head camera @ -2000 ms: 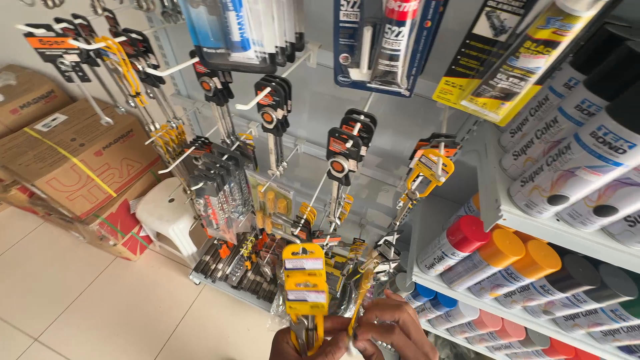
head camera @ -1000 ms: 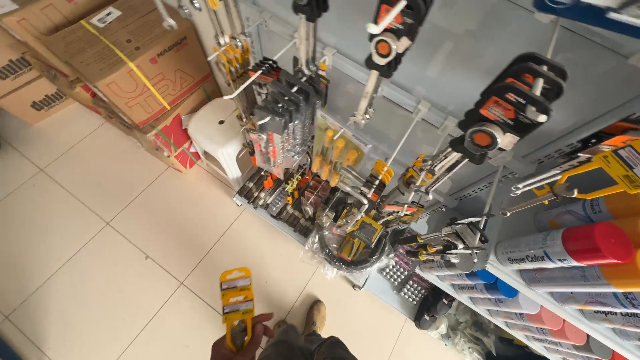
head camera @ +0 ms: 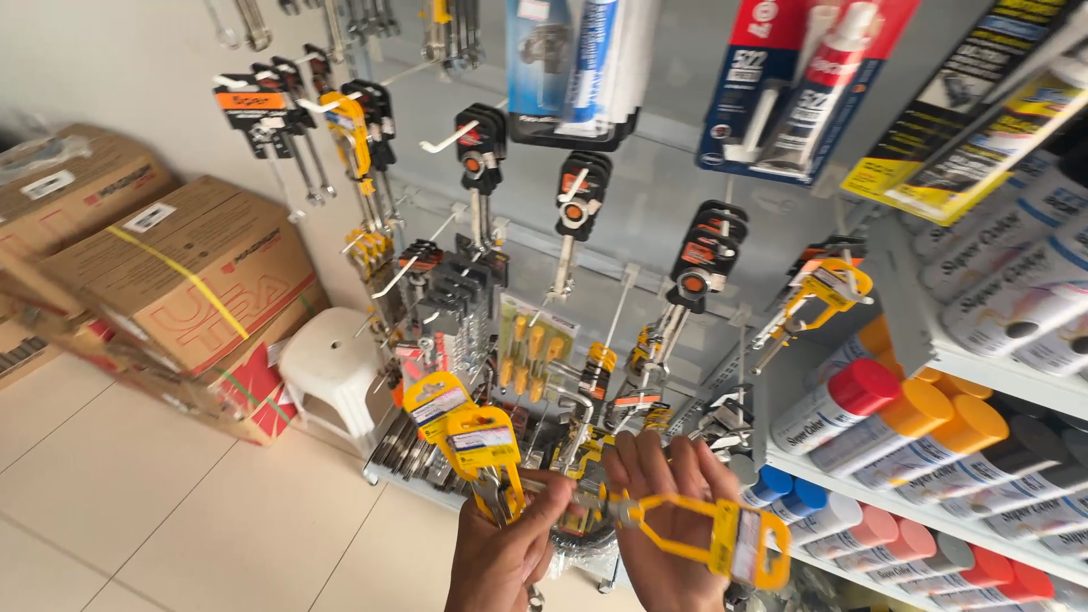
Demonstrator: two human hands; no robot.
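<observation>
My left hand (head camera: 506, 552) grips several combination wrenches (head camera: 493, 491) by their shanks, their yellow plastic hangers (head camera: 482, 440) standing up above the thumb. At its right, my right hand (head camera: 671, 510) is raised palm up with the fingers spread. Across that palm lies another wrench with a yellow hanger (head camera: 739, 544); its metal end points toward my left thumb, and whether the left fingers also touch it cannot be told. A hook beyond, to the upper right, bears more wrenches with a yellow hanger (head camera: 829, 289).
Hooks on the grey panel hold ratchet wrenches with black hangers (head camera: 693, 263), screwdrivers with yellow handles (head camera: 534, 348) and carded sealant tubes (head camera: 807, 93). Spray cans (head camera: 880, 408) line shelves (head camera: 986, 348) at the right. A white plastic stool (head camera: 333, 365) and cardboard boxes (head camera: 183, 272) stand at the left.
A second ago only one hand, low in view, showed with the yellow-hanger wrenches. Now both hands are up before the rack, with a separate wrench across the right palm. The view has swung up.
</observation>
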